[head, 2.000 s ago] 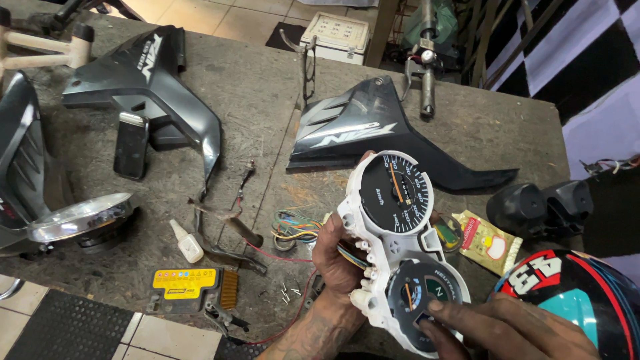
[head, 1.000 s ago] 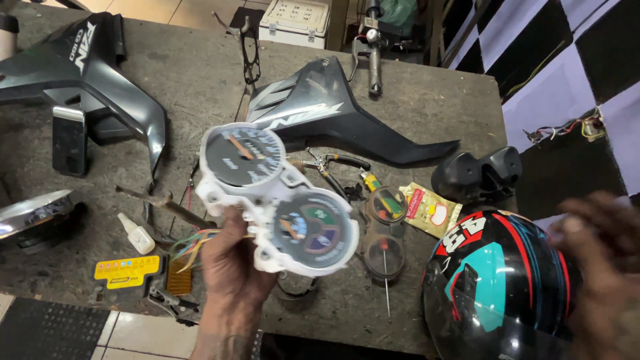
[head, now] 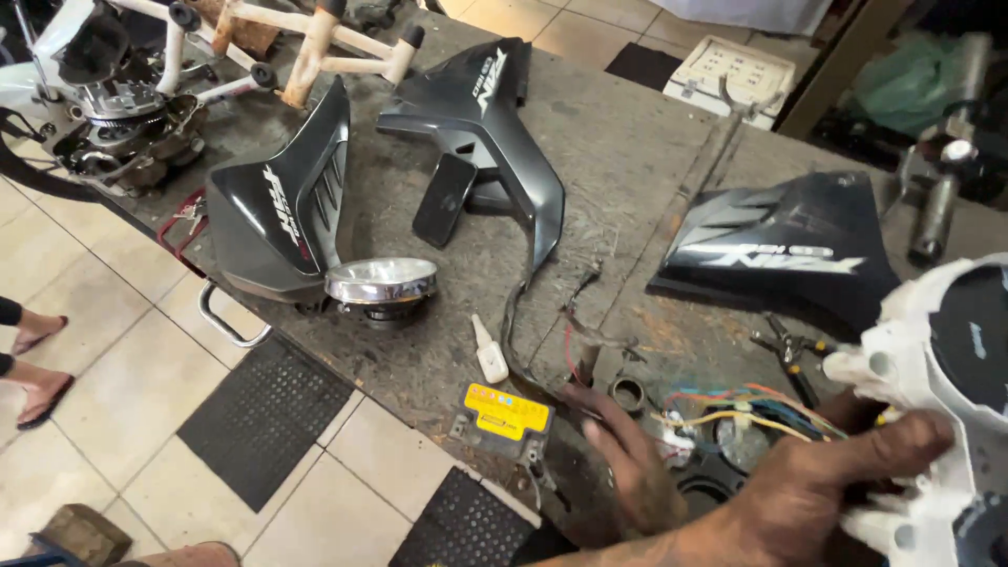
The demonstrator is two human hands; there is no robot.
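Note:
At the right edge, my left hand (head: 835, 472) grips the white housing of a motorcycle instrument cluster (head: 937, 378), whose dials are partly cut off. Coloured wires (head: 740, 402) run on the bench just behind that hand. My right hand (head: 626, 457) reaches from beneath my left forearm, its fingers against a dark cable beside a thin red wire (head: 568, 346); whether they grip it is unclear. Left of those fingers lies a battery with a yellow label (head: 506, 413). A small white nozzle bottle (head: 490, 354) lies above the battery.
Dark motorcycle side panels (head: 276, 205), a phone (head: 445, 199) and a round headlight (head: 382, 281) lie on the wooden bench (head: 614, 150). Pliers (head: 787, 354) are near the cluster. Engine parts (head: 118, 134) and a pale frame (head: 346, 47) occupy the far left. A person's sandalled feet (head: 43, 394) show below.
The view has swung left. My right hand has moved from the helmet side to the cable near the battery, crossing under my left arm. My left hand still holds the cluster.

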